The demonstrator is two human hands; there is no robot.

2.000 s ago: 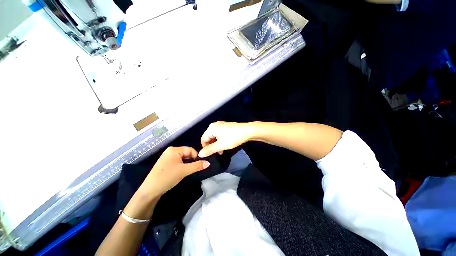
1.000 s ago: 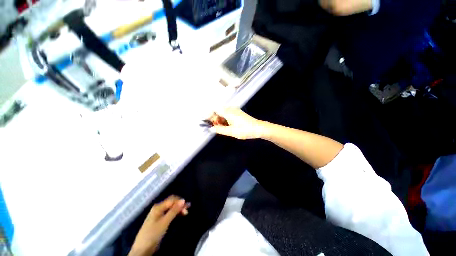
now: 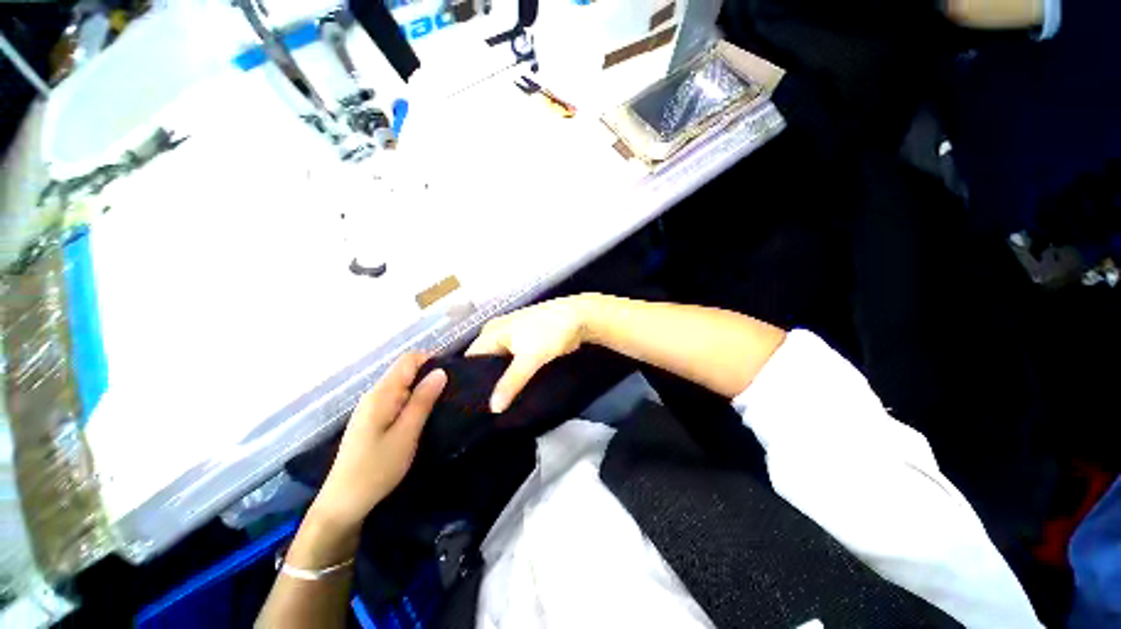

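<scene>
A black garment piece (image 3: 473,399) lies over my lap at the table's front edge. My left hand (image 3: 391,430) holds it at the left, thumb and fingers closed on the cloth. My right hand (image 3: 535,350) holds it on the right, thumb on top of the cloth and fingers behind its edge. The thread snips (image 3: 547,96), orange with dark tips, lie on the table behind my hands, touched by neither. The lower part of the cloth merges with the dark clothing and cannot be told apart.
The sewing machine's needle area (image 3: 363,129) with a blue guard (image 3: 400,117) stands at the upper left. A phone (image 3: 691,98) in an open box lies at the right table corner. A ruler strip (image 3: 369,369) runs along the front edge. A blue crate (image 3: 221,571) is below. Another person's arm (image 3: 993,12) shows top right.
The snips, in my right hand one second ago, now lie on the table. Both hands have come together on the black cloth. The view has shifted, showing more of the table's left end.
</scene>
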